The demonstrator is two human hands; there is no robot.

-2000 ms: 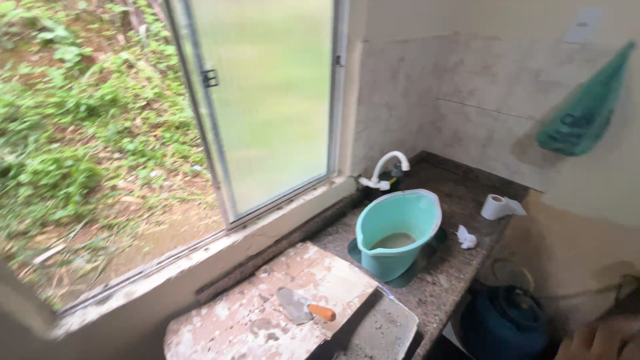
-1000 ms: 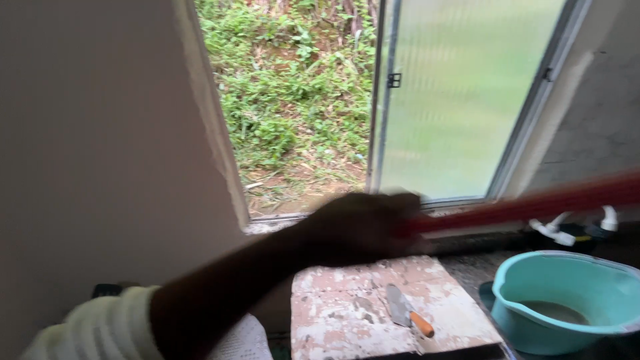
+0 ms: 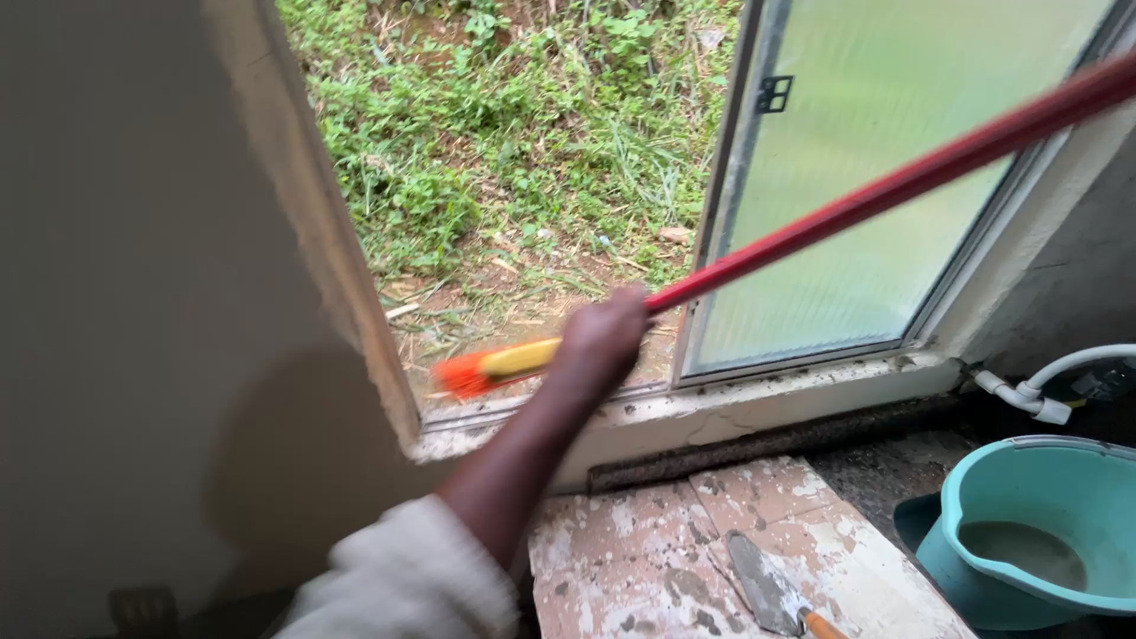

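Note:
My left hand [image 3: 608,333] is closed around a broom near its head, over the window sill. The broom's red handle [image 3: 852,200] slants up to the right across the sliding window pane. Its yellow head with orange bristles [image 3: 466,374] points left, low in the window opening. Below lies a trowel [image 3: 768,581] with an orange handle on a mortar-spattered board [image 3: 621,568]. A turquoise bucket [image 3: 976,577] holding murky liquid stands at the right. My right hand is out of view.
A white faucet [image 3: 1074,364] sticks out at the right, above the dark counter [image 3: 887,470]. The ribbed glass pane [image 3: 843,160] covers the window's right half. The window frame's left edge [image 3: 328,195] meets a grey wall. Plants grow outside.
My left hand and the red handle, unseen two seconds ago, came into view one second ago. The broom's yellow and orange head now shows too, at the window opening.

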